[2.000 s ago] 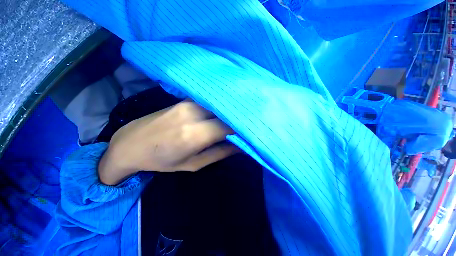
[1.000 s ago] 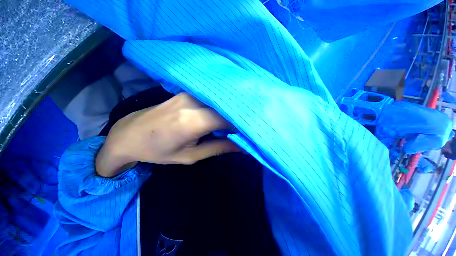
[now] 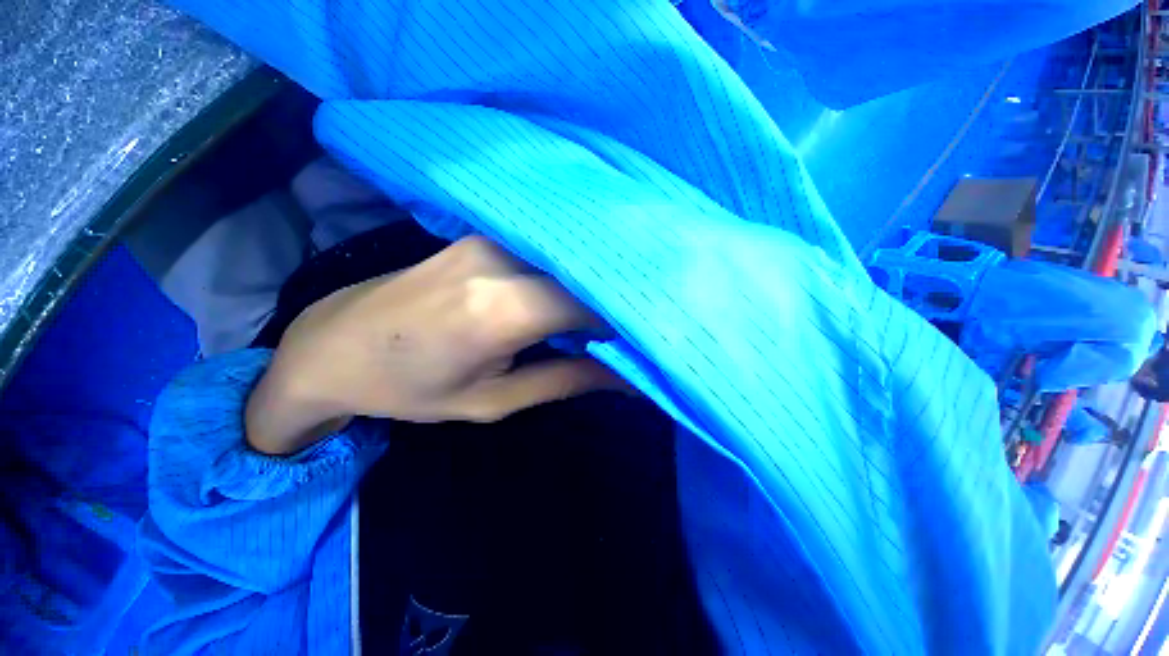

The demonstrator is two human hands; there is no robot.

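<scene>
My left hand (image 3: 423, 340) is bare and comes in from the left out of an elastic blue cuff. Its back faces the camera. Its fingers grip the edge of the blue striped smock cloth (image 3: 769, 308), and the fingertips are hidden under the fold. The cloth runs in a wide band from the top left to the lower right. Dark clothing (image 3: 538, 525) with a small pale outline mark shows below the hand. My right hand is not in view.
A silvery textured mat (image 3: 103, 115) lies on the bench at the upper left, inside a dark curved edge (image 3: 141, 192). At the right are a blue plastic stool (image 3: 942, 272), a brown box (image 3: 987, 212) and a person's blue-clothed body (image 3: 1064, 320).
Compared with the oldest frame, my left hand has shifted slightly up and left, and its thumb and fingers sit a little differently on the cloth. The cloth has barely moved.
</scene>
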